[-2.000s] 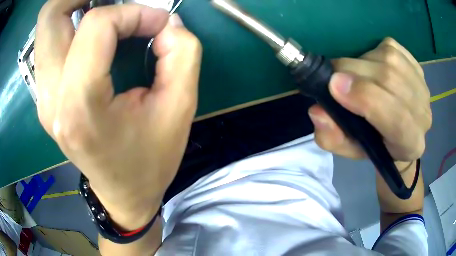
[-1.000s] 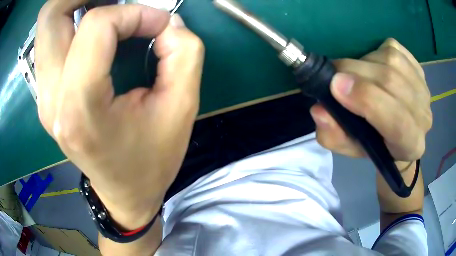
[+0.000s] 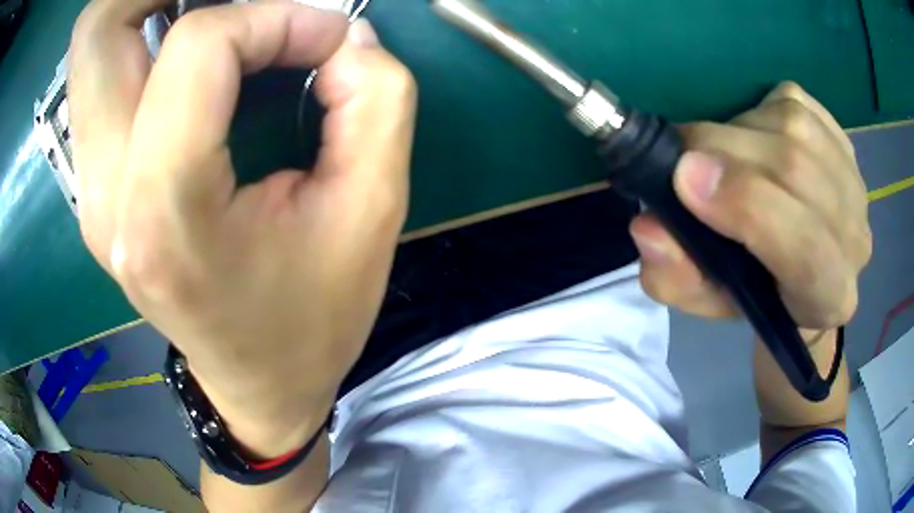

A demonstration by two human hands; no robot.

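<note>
My left hand (image 3: 241,220) pinches a thin silvery solder wire (image 3: 310,88) between thumb and index finger at the upper left. The wire curves down inside the ring of the fingers. A silver-white bracket assembly (image 3: 55,130) lies on the mat, mostly hidden behind my left hand. My right hand (image 3: 772,205) is closed around the black handle of a soldering iron (image 3: 702,235). Its silver barrel points up and left, and its tip is cut off by the top edge. The cord loops at the handle's lower end.
The green mat (image 3: 501,150) has a tan front edge. A thin dark line (image 3: 866,55) lies on it at the upper right. Below are a grey floor with yellow lines, a blue object (image 3: 70,386) and cardboard (image 3: 135,489) at the lower left.
Both hands have shifted slightly to the right. The soldering iron has moved a little right and down with my right hand. Both grips are the same.
</note>
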